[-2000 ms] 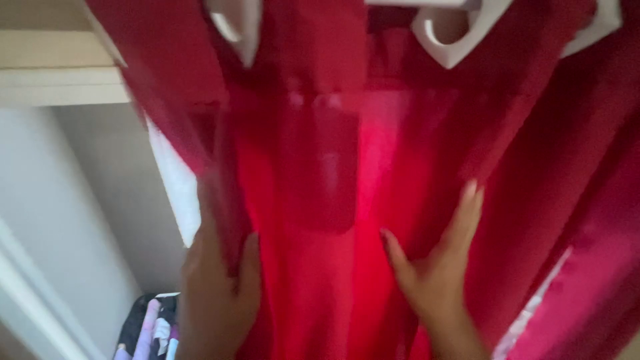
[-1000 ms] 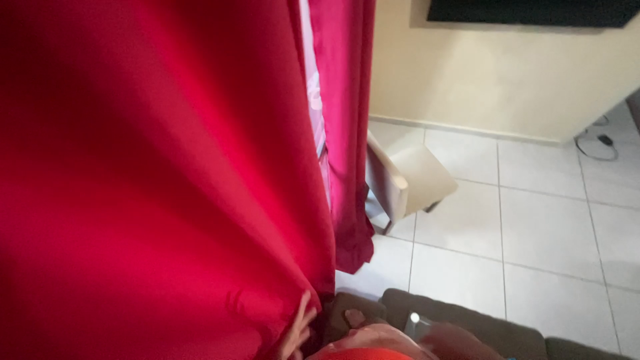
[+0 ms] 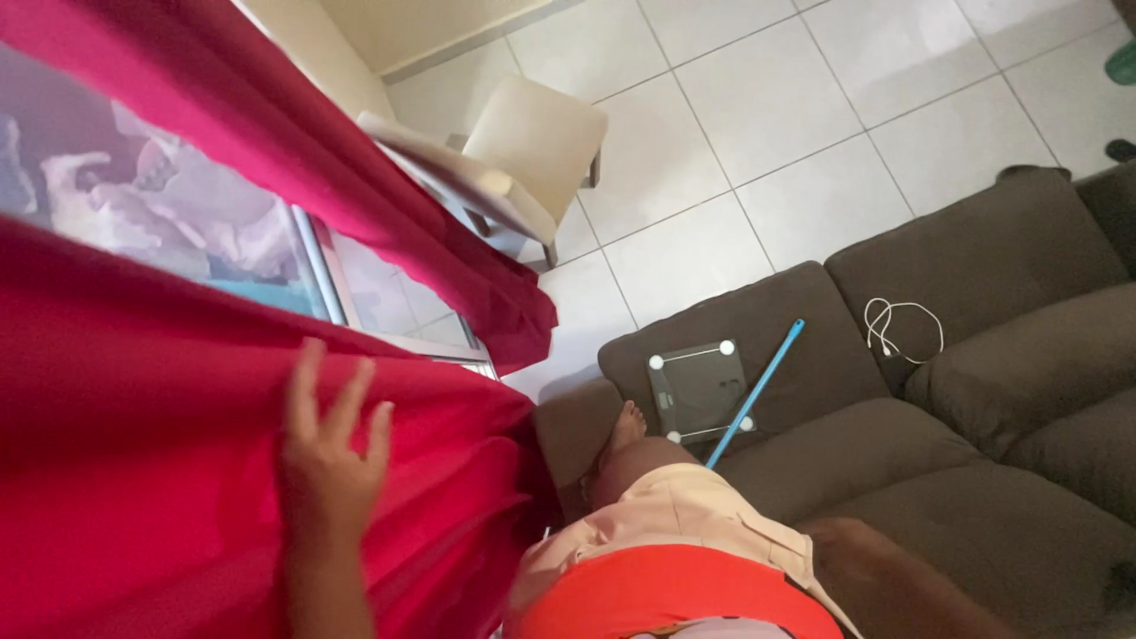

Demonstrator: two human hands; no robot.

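A long red curtain [image 3: 177, 426] fills the lower left of the view. My left hand [image 3: 333, 444] lies against or just in front of it, fingers spread, gripping no fabric. Low on the right, beside the beige shorts [image 3: 683, 515] and over the sofa, is my right hand [image 3: 843, 541], blurred; its fingers cannot be made out. Another red curtain panel [image 3: 382, 204] hangs further off, with a glass window or door [image 3: 311, 257] showing between the panels.
On the brown sofa [image 3: 852, 488] are a glass bathroom scale [image 3: 701, 386], a blue pole [image 3: 763, 382] and a white cable [image 3: 927, 319]. My bare foot [image 3: 628, 426] is at the sofa's end. A cream chair [image 3: 537, 133] stands on the tiled floor [image 3: 781, 133].
Both hands were at the curtain two seconds ago; now only my left hand is by it, while my right is at my side. The view has swung widely toward the floor and sofa.
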